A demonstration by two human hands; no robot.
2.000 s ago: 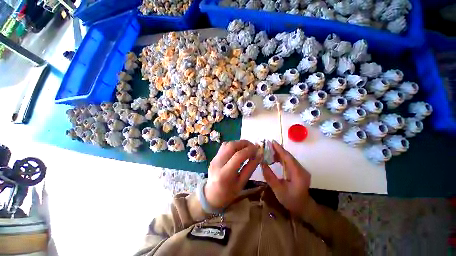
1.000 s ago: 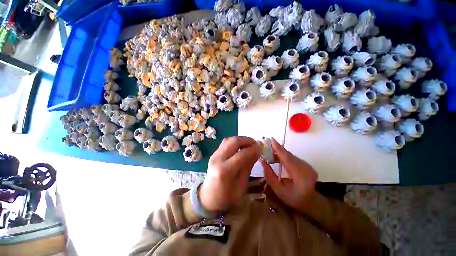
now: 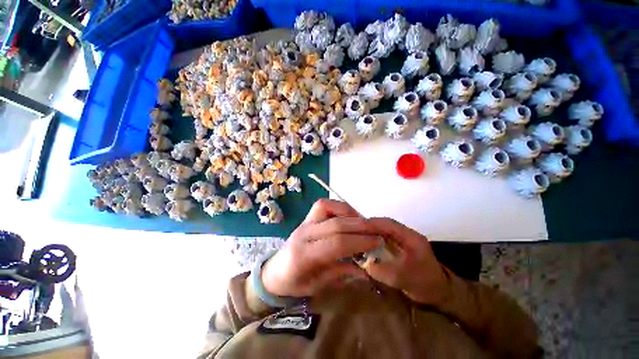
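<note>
My left hand (image 3: 319, 249) and my right hand (image 3: 406, 256) are close together in front of my chest. A small grey-white part (image 3: 377, 254) shows between their fingers, mostly hidden; both hands appear closed around it. A thin pale stick (image 3: 329, 188) sticks out up and left from above the fingers; its lower end is hidden, and it lies by my right hand. The red disc (image 3: 410, 165) lies on the white sheet (image 3: 448, 203) beyond my hands.
Grey-white hollow parts (image 3: 490, 130) stand in rows at right. A heap of orange-and-grey small parts (image 3: 245, 105) lies centre-left. Greyer parts (image 3: 150, 184) stand in close rows at left. An empty blue tray (image 3: 119, 105) is at far left; other blue bins line the back.
My hands have moved closer together and lower, covering more of the part. The stick has swung from upright to pointing up and left. The view has shifted slightly.
</note>
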